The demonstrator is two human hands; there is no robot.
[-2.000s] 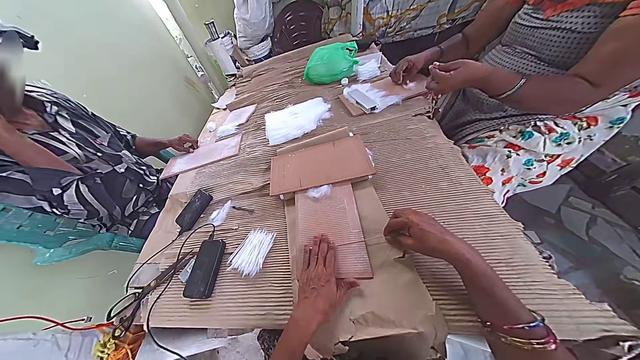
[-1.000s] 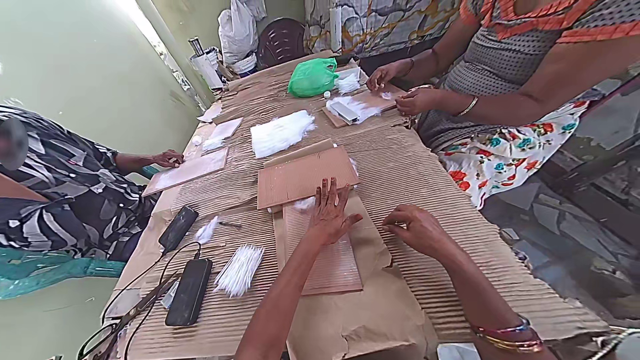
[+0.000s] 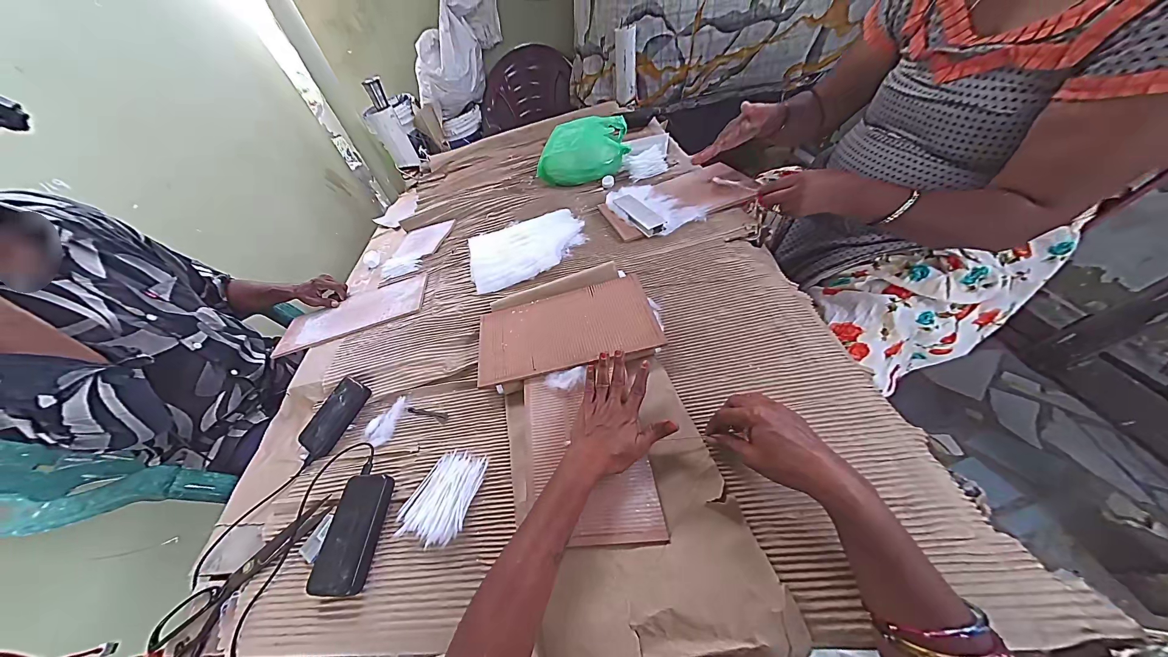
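Note:
My left hand point(image 3: 616, 424) lies flat with spread fingers on a ribbed reddish-brown board point(image 3: 607, 511), its fingertips near a tuft of white cotton point(image 3: 567, 378). A second ribbed board point(image 3: 573, 330) lies crosswise over the far end of the first. To the right, my right hand point(image 3: 762, 438) hovers at or just over the corrugated cardboard with curled fingers; whether it pinches something thin cannot be told. Left of the boards lies a bundle of thin white cotton wicks point(image 3: 443, 497). Beyond the boards is a wide layer of white cotton point(image 3: 526, 249).
Two black power banks point(image 3: 351, 536) with cables lie at the left. A person's hand point(image 3: 321, 291) rests by a board point(image 3: 356, 315) there. At the right, another person's hands are over a board point(image 3: 707, 187) with cotton, near a green plastic bag point(image 3: 584, 151).
My left hand has moved up the board from its near part towards the crosswise board. The person at the right has drawn their hands farther apart.

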